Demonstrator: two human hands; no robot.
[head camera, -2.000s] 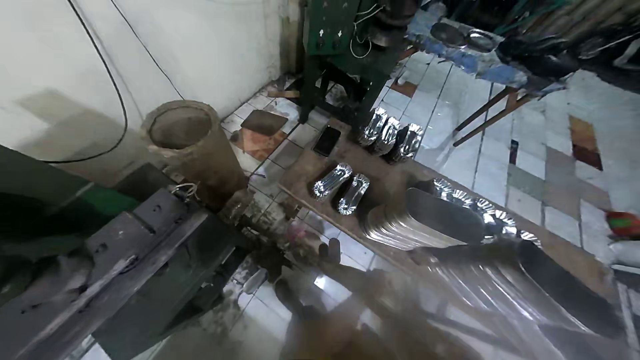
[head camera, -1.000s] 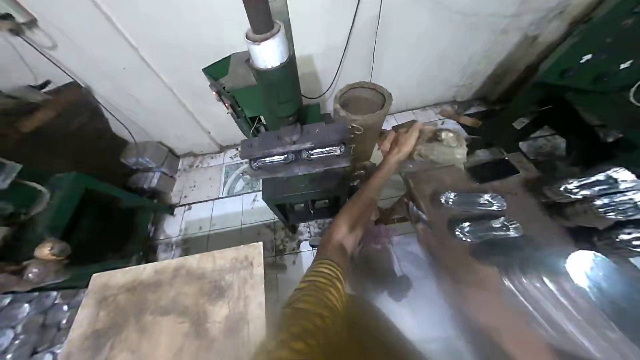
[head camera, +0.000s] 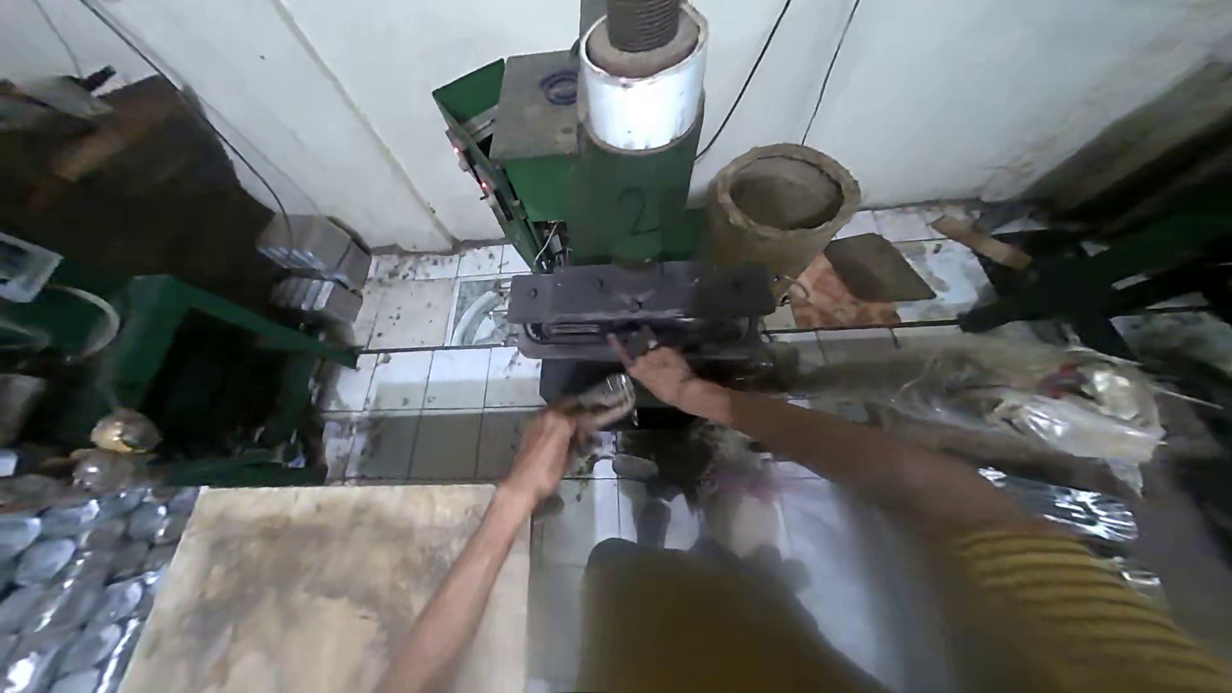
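Observation:
A green press machine (head camera: 630, 207) stands against the wall with a dark metal die block (head camera: 640, 294) at its front. My left hand (head camera: 549, 443) is closed on a shiny formed metal piece (head camera: 608, 399), held just below and in front of the die. My right hand (head camera: 659, 371) reaches to the front edge of the die, its fingers apart at the slot; whether it touches something inside is hard to tell. Shiny fluted metal trays (head camera: 1068, 505) lie at the right, partly behind my right arm.
A wooden board (head camera: 327, 587) is at the lower left, beside many shiny round metal pieces (head camera: 82, 577). A rough cylindrical container (head camera: 784, 197) stands right of the press. Clear plastic bags (head camera: 1078, 409) lie at right, a green machine frame (head camera: 221, 356) at left.
The view has swung onto the press. My right hand, near the cylindrical container a second ago, is now at the die. My left hand is now in sight with a metal piece.

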